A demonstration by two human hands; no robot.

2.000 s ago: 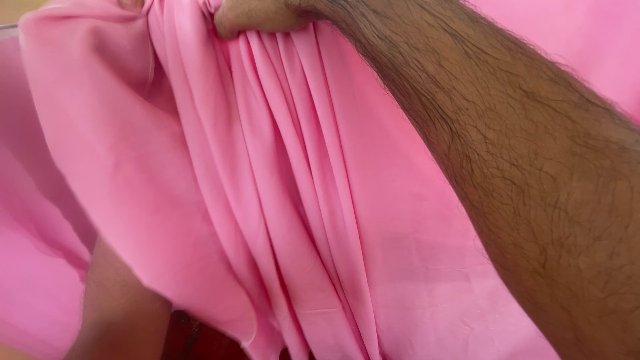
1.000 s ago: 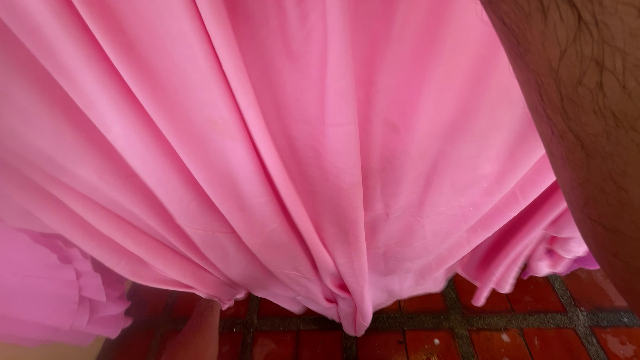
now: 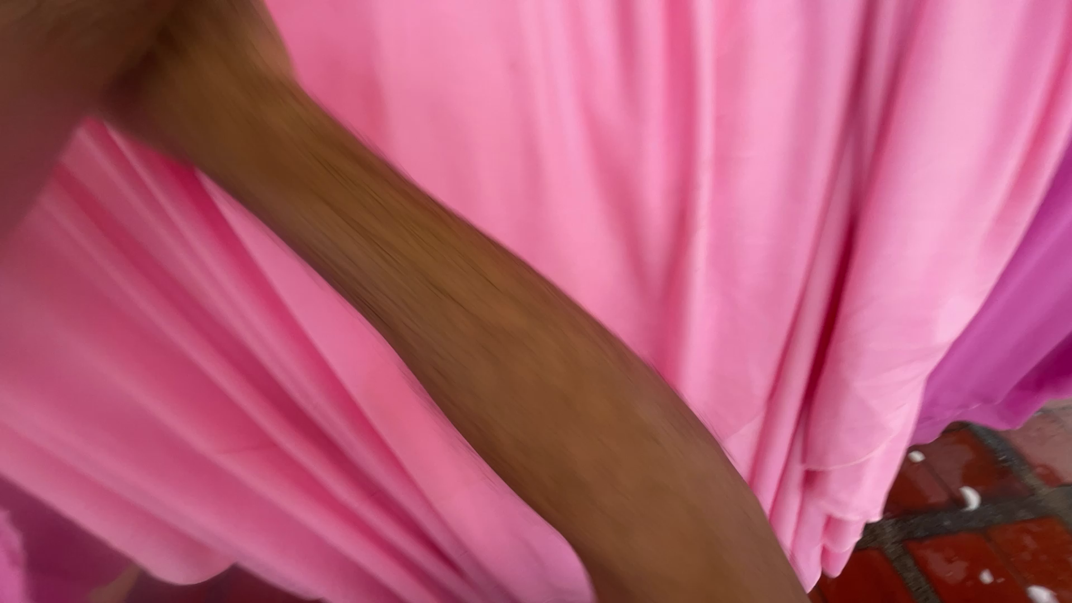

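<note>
Pink cloth hangs in long folds across most of the view. My right forearm runs over it from the lower right to the upper left, where my right hand is blurred and cut by the frame. Its fingers cannot be made out, nor whether they grip the cloth. A blurred brown shape, seemingly skin, fills the upper left corner; whether it is my left hand is unclear. A small skin-toned patch shows below the cloth at the bottom left.
Wet red floor tiles with dark joints and small white bits show at the lower right. Purple cloth hangs beside the pink cloth at the right, and more purple fabric lies at the lower left.
Two seconds ago my right hand held bunched pink cloth at the top. My right forearm now crosses the middle, further left than one second ago. The view has shifted.
</note>
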